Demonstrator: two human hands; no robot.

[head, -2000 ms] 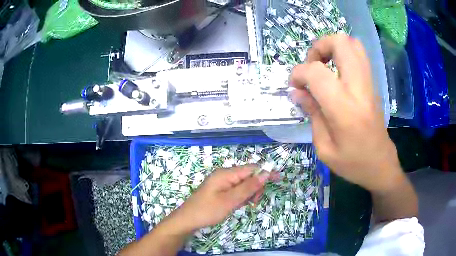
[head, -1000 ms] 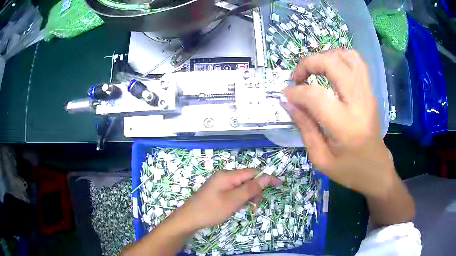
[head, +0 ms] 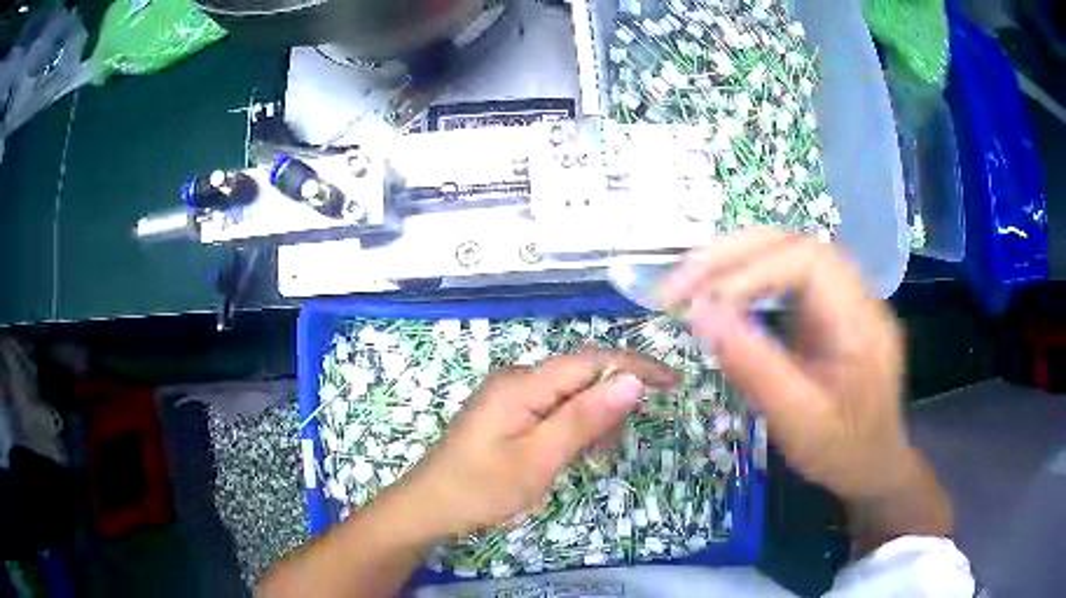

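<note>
My left hand (head: 532, 438) is over the blue bin (head: 310, 409), palm turned inward. Its thumb lies against the fingers, and a small pale-green bit of a wired connector shows between them. My right hand (head: 812, 350) is blurred, over the bin's right rear corner and just in front of the press fixture (head: 625, 187). Its thumb and index are close together; whether they hold anything cannot be told. White wired connectors (head: 392, 415) with green leads fill the bin. No hand is at the fixture's silver right end.
A clear tub (head: 865, 175) of connectors stands right of and behind the fixture. The bowl feeder (head: 386, 29) and control box (head: 503, 113) are behind it. Air fittings (head: 304, 187) are at left. Green bags and a blue bag (head: 1005, 175) lie at the back.
My right hand has left the fixture's right end and come down and nearer, towards my left hand. My left thumb now covers where a white connector showed. The view has shifted slightly.
</note>
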